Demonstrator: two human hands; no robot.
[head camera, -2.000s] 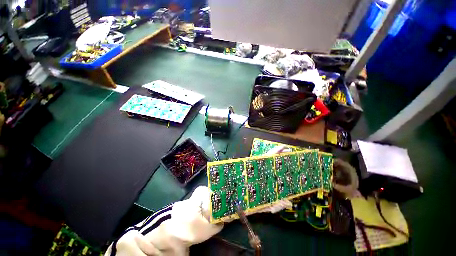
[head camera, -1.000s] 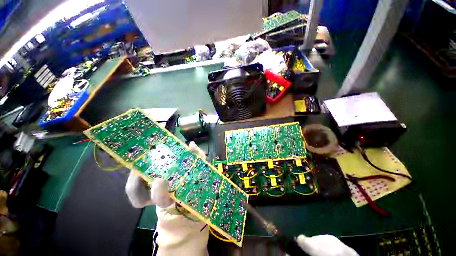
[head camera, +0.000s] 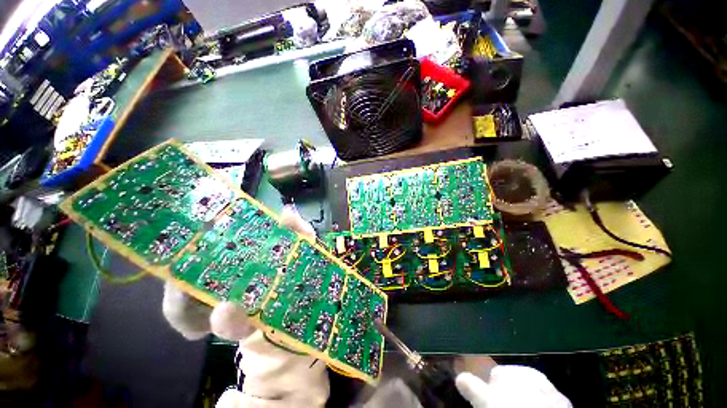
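Note:
My left hand (head camera: 275, 362), in a white glove, holds a long green PCB panel (head camera: 231, 263) from below, solder side up and slanting down to the right. A yellow wire hangs under its left end. My right hand (head camera: 510, 386), gloved and cut off by the bottom edge, holds a soldering iron (head camera: 410, 351). The iron's tip is at the panel's lower right end; I cannot tell if it touches. A second PCB panel (head camera: 422, 197) lies flat on a black mat, with a panel of yellow transformers (head camera: 434, 259) in front of it.
A fume fan (head camera: 368, 111) and red parts tray (head camera: 442, 89) stand behind. A solder wire reel (head camera: 291, 169) is behind the held panel. At right are the soldering station (head camera: 610, 159), a brownish ring (head camera: 518, 188) and red-handled cutters (head camera: 594, 291). More boards (head camera: 654, 370) lie at bottom right.
The held panel was nearly level two seconds ago; it is now slanted and further left. Since one second ago it looks larger and nearer. The iron stays at its right end. The view has shifted.

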